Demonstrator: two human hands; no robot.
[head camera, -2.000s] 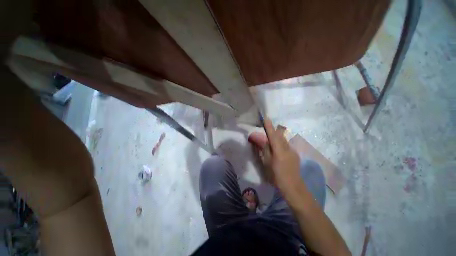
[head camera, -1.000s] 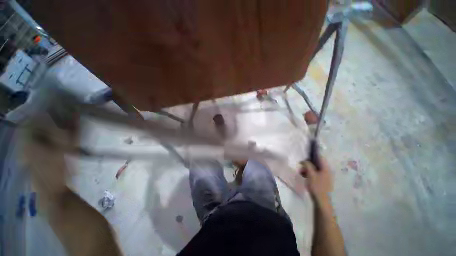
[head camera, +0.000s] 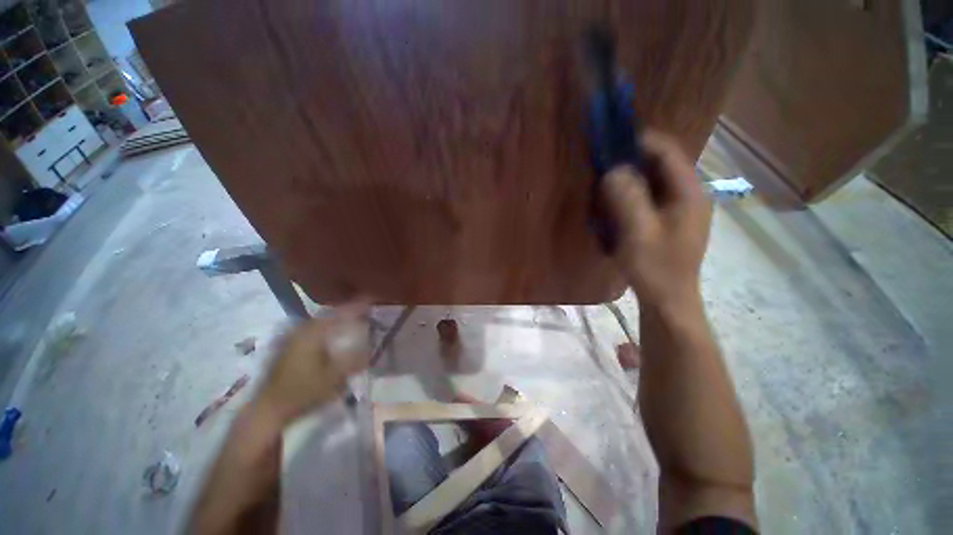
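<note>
The reddish-brown wood-grained panel of the carcass (head camera: 418, 157) fills the upper middle, with rounded lower corners. My right hand (head camera: 658, 214) is closed around the dark blue-and-black handle of a utility knife (head camera: 611, 120) over the panel's right part; its front end is blurred and points away from me. My left hand (head camera: 324, 361) is blurred at the panel's lower left edge; whether it holds anything cannot be told. A pale wood frame (head camera: 449, 411) of joined strips lies below the panel, over my legs.
Another reddish-brown piece (head camera: 826, 94) stands at the upper right. Grey sawhorse parts (head camera: 277, 282) show beside the carcass. Wood scraps (head camera: 222, 400) and a crumpled pale item (head camera: 162, 473) lie on the stained floor. Shelves (head camera: 31, 63) stand at the far left.
The view now shows more of the panel. The pale frame has gone from across the panel to over my legs. My right hand has risen with the knife over the panel.
</note>
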